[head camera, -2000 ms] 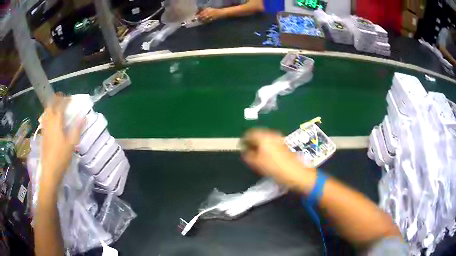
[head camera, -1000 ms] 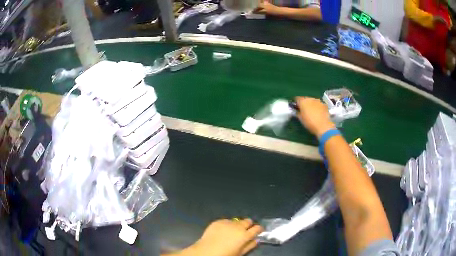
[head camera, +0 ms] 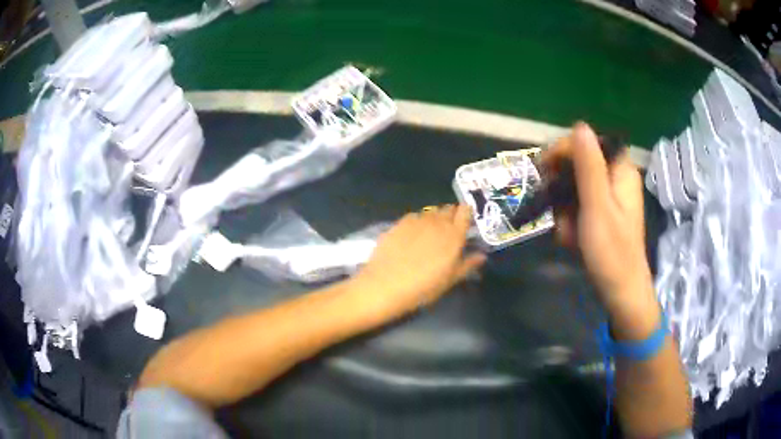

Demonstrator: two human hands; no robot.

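An open white power strip housing point(head camera: 498, 178) lies on the black mat, with wires, blue and yellow parts and a brass strip along its top edge. Its bagged cord point(head camera: 321, 257) runs left, partly under my left hand, to a white plug point(head camera: 219, 251). My left hand point(head camera: 420, 257) lies at the housing's lower left edge, with fingertips and thumb against it. My right hand point(head camera: 595, 214), blurred, is shut on a slim dark tool point(head camera: 544, 201) over the housing's right side. The tool's tip is hard to see.
A second open housing point(head camera: 377, 120) lies at the belt's pale edge rail point(head camera: 437, 113), its bagged cord trailing left. Stacked units with hanging bagged cords stand at left point(head camera: 158, 103) and right point(head camera: 724, 129). The green belt point(head camera: 479, 51) runs behind.
My right hand has come back from the belt to the near housing. My left hand has moved up and right to that housing. The second housing now lies at the rail, nearer me.
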